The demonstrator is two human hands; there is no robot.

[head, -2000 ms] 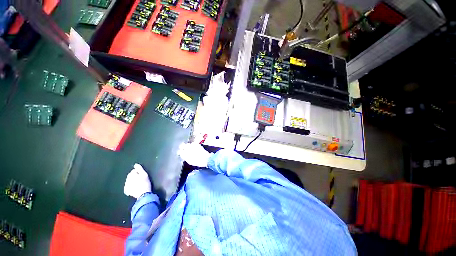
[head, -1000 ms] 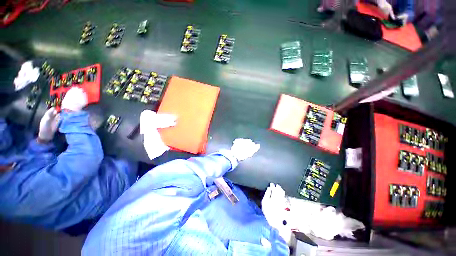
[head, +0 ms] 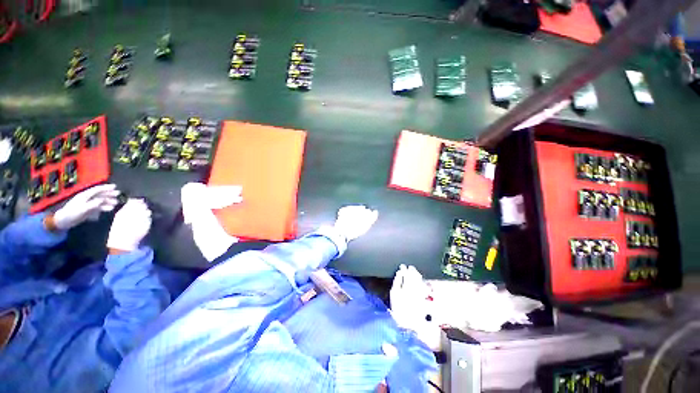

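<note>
My gloved left hand (head: pixel 356 221) is over the green mat near its front edge, loosely curled with nothing visible in it. My gloved right hand (head: pixel 408 292) is at the bench corner beside crumpled white cloth (head: pixel 491 304), fingers apart, no object visible in it. A populated board (head: pixel 462 249) lies on the mat between my hands and the black tray. A red pad stack (head: pixel 412 160) behind it carries a populated board (head: pixel 450 170). The black tray (head: pixel 666 222) at the right holds rows of populated boards on a red sheet.
Orange-red sheets (head: pixel 265 173) with a white cloth (head: pixel 206 222) lie left of my left hand. Another person's gloved hands (head: pixel 86 206) are at the far left near boards on a red pad (head: pixel 100 169). Green panels (head: pixel 405 69) lie along the back. The machine (head: pixel 499 357) is at bottom right.
The view has swung from the machine toward the bench and then slightly right. The other person's hands have moved off the red pad. My hands have barely moved since the previous frame.
</note>
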